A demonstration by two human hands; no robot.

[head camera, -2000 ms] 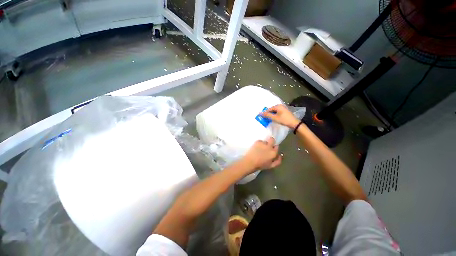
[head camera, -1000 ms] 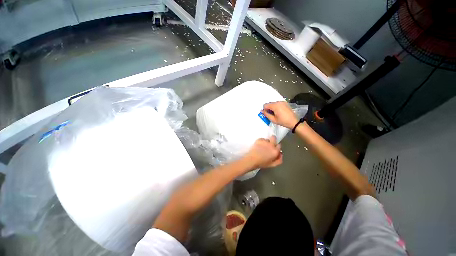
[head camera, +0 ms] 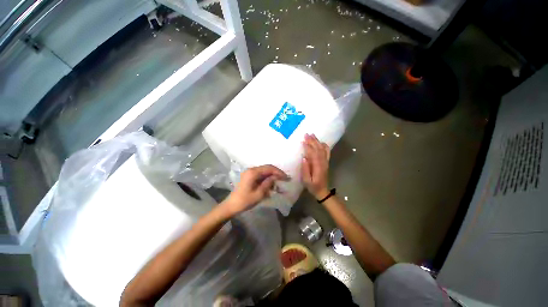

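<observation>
A smaller white parent roll (head camera: 252, 114) lies on the floor ahead, with a blue label (head camera: 288, 120) with white characters on its side and clear plastic wrap (head camera: 347, 103) around its ends. My left hand (head camera: 257, 187) is at the roll's near edge with fingers curled at the plastic; whether it grips the film is unclear. My right hand (head camera: 315, 165) rests on the roll below the label, fingers extended and close together. A larger white roll (head camera: 129, 225) lies at the left in crinkled plastic; its core hole (head camera: 189, 190) shows.
A white machine frame (head camera: 171, 81) stands behind the rolls. Silver collars (head camera: 310, 229) lie on the floor near a yellowish shoe (head camera: 297, 261). A black round fan base (head camera: 410, 81) is at the upper right, and a vented cabinet (head camera: 511, 198) at the right.
My view has shifted and turned. My right hand has left the label and moved down onto the roll's surface. The label now shows uncovered. My left hand has moved toward the roll's near left edge.
</observation>
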